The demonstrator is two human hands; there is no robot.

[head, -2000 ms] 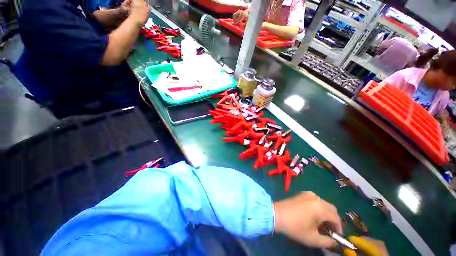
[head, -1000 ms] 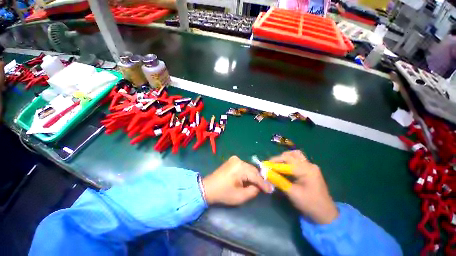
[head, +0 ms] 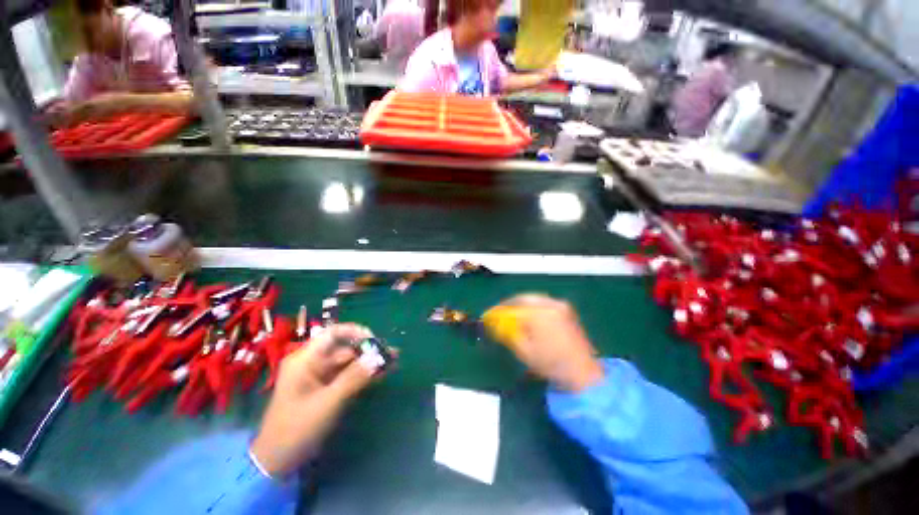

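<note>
My left hand (head: 314,392) holds a small dark and silvery module (head: 371,354) between thumb and fingers, above the bench. My right hand (head: 547,337), with yellow finger cots (head: 507,326), is to the right, beside a small gold-brown and black module (head: 449,316) on the bench. The fingertips are blurred, so I cannot tell if it holds anything. More small modules (head: 411,280) lie in a row near the white line. A folded white wipe (head: 468,433) lies flat between my forearms.
Red spring clamps (head: 217,347) are heaped at the left, beside a green tray (head: 62,302) and bottles (head: 159,247). A larger red clamp pile (head: 796,302) fills the right. A red divided tray (head: 443,125) and a person in pink (head: 428,62) are across the bench.
The view has swung right. My hands have moved apart, the left with a module in its fingers, the right near the loose modules. The white wipe now shows between my arms.
</note>
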